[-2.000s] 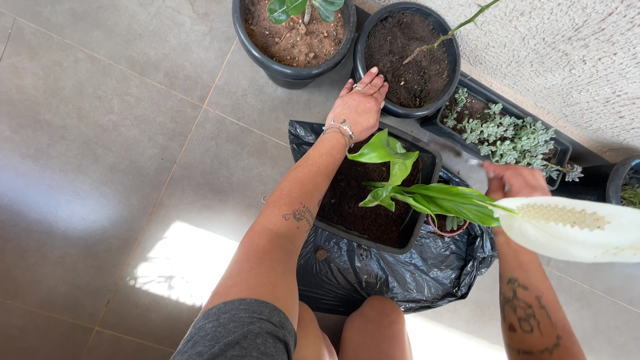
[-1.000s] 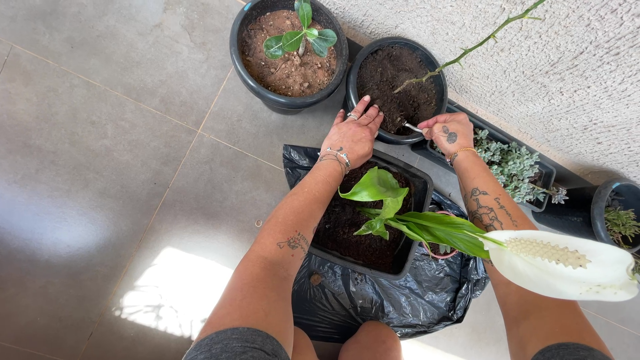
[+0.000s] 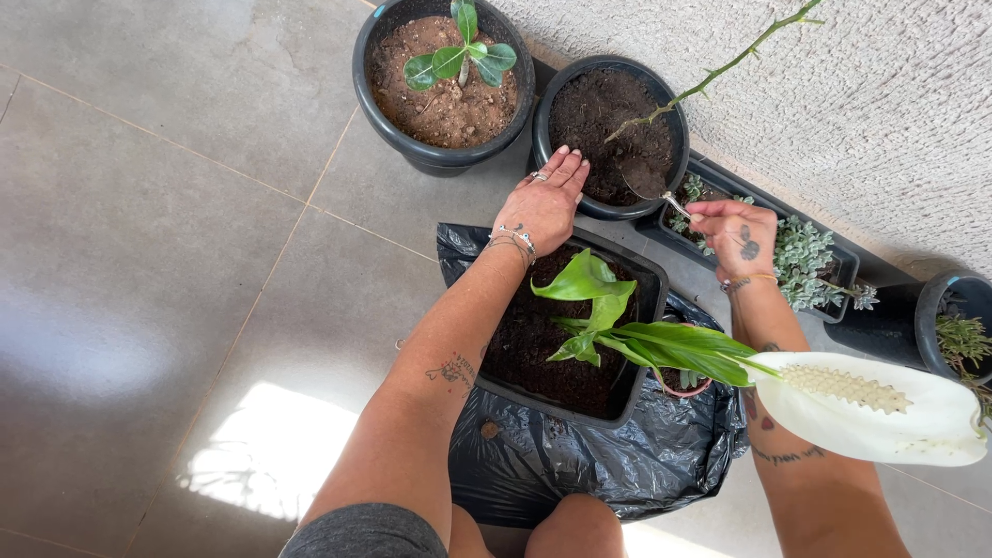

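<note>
My right hand (image 3: 732,232) grips the handle of a metal spoon (image 3: 647,184), whose bowl lies in the dark soil (image 3: 593,105) of a round black plastic pot (image 3: 676,159). Through that soil rises a thorny green stem (image 3: 725,66). My left hand (image 3: 546,201) holds nothing; its fingertips rest over the same pot's near rim, touching or just above the soil. Below my hands, a peace lily (image 3: 604,306) with a white flower (image 3: 883,407) stands in a square black pot (image 3: 655,283) of dark soil. That pot sits on a black plastic bag (image 3: 542,465).
A round pot (image 3: 368,93) with a small leafy plant stands at upper left. Along the textured wall (image 3: 891,116) are a long planter (image 3: 849,267) of succulents and another pot (image 3: 926,310). A small pink-rimmed pot (image 3: 686,394) sits beside the square pot. Grey floor tiles lie left.
My right hand, over the long planter's side two seconds ago, has moved left to the round pot with the spoon. The spoon's bowl now shows in the soil. My left hand stays near that pot's rim.
</note>
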